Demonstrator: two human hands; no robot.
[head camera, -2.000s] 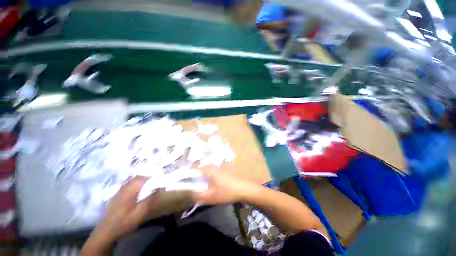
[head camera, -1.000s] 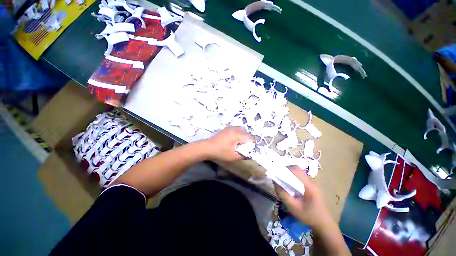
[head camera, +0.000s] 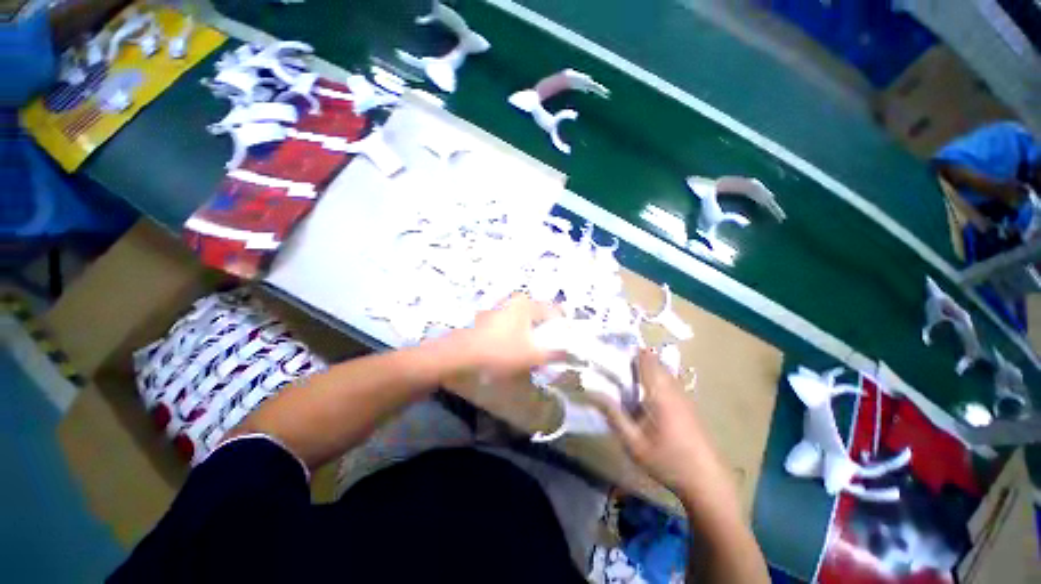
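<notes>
My left hand (head camera: 508, 340) and my right hand (head camera: 660, 424) hold a white curved headband shell (head camera: 580, 413) between them, low over the front of the heap. The shell is blurred and a forked end hangs toward me. Whether a small part is between my fingertips cannot be told. A heap of small white brackets (head camera: 457, 257) lies on the pale work sheet (head camera: 331, 245) and on the cardboard pad (head camera: 731, 388).
Partly assembled headbands (head camera: 731, 200) lie spaced along the green belt (head camera: 639, 126). Spare headbands (head camera: 260, 97) lie on the red sheet (head camera: 257, 217); another (head camera: 824, 439) is at right. An open carton holds white curved parts (head camera: 223, 365). People in blue are at far left and right.
The held shell has turned and tipped, its forked end now toward me. Both hands have shifted slightly left. The whole view has shifted, and a person's arm now shows at top left.
</notes>
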